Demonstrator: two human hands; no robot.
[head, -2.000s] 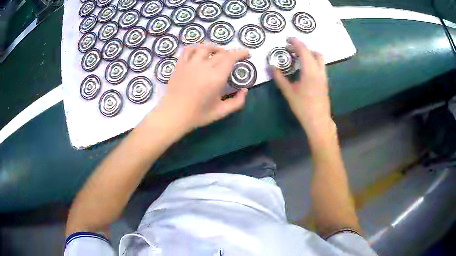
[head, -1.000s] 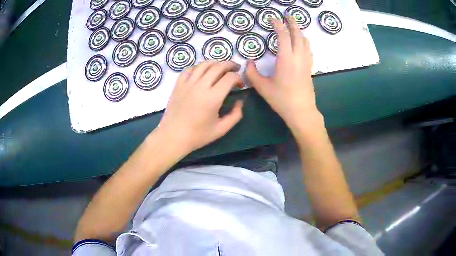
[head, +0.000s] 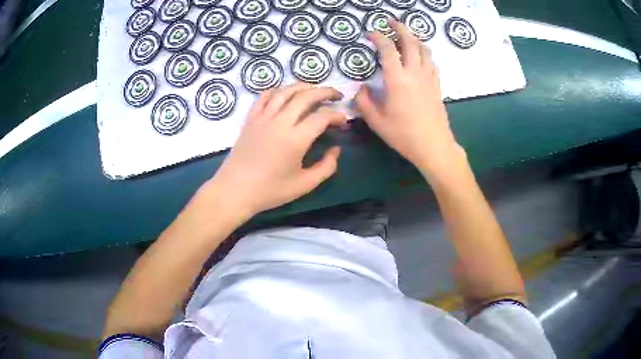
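Several round metal parts [head: 261, 72] with concentric rings and pale green centres lie in close rows on a white carrier board [head: 133, 151]. My left hand [head: 281, 144] is over the board's near edge, fingers curled and apart, with no part seen in it. My right hand [head: 408, 98] is just right of it, fingertips over the parts near the right end of the rows. Its palm side is hidden, so I cannot tell whether it touches or grips a part. One part [head: 460, 32] lies at the right end, a little apart.
The green conveyor belt [head: 42, 66] and its white edge strip [head: 49, 116] run under the board. The blue-green side panel [head: 84, 210] curves along my side. A dark object [head: 608, 203] stands on the grey floor at the right, near a yellow line.
Two seconds ago each hand was at a separate part near the board's right front. Those parts are out of my left hand, my right hand has moved left, and the front row has filled in.
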